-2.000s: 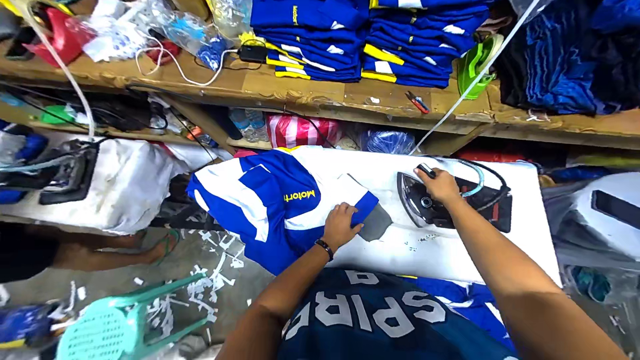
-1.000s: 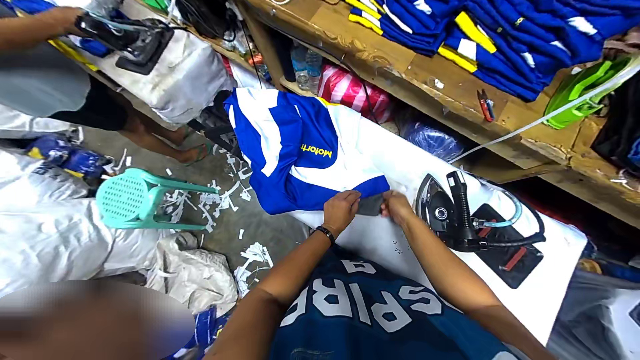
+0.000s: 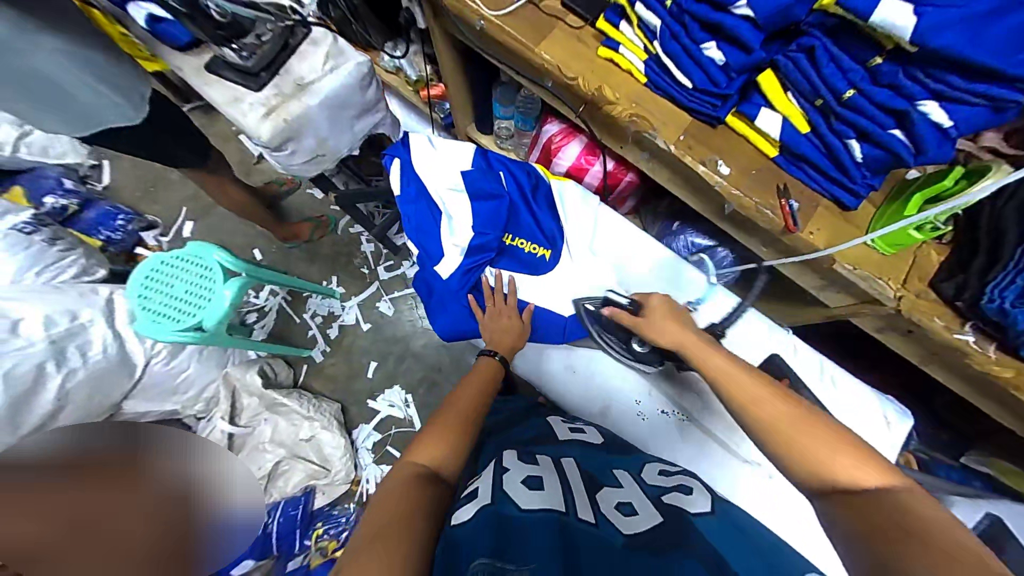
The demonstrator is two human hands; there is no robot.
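My left hand [image 3: 502, 318] lies flat, fingers spread, on a blue and white garment [image 3: 524, 216] with yellow lettering. The garment is laid over the left part of a white-covered ironing board [image 3: 680, 408], and part of it hangs past the near edge. My right hand [image 3: 658, 322] grips the handle of a black iron [image 3: 628, 336], whose tip rests at the garment's right end. A hose and cord run from the iron's rear. Beyond my right forearm a dark iron rest [image 3: 792, 380] is partly hidden.
A wooden shelf [image 3: 680, 144] behind the board bears stacked blue garments [image 3: 848, 104], red-handled thread snips [image 3: 788, 210] and a green plastic object [image 3: 920, 204]. A green plastic stool [image 3: 180, 292] stands left among paper scraps. Another person [image 3: 88, 72] stands by a second iron [image 3: 256, 48].
My right hand has left the garment's end and taken hold of the iron, now off its rest and at the garment. My left hand has moved from the garment's end to lie flat on it.
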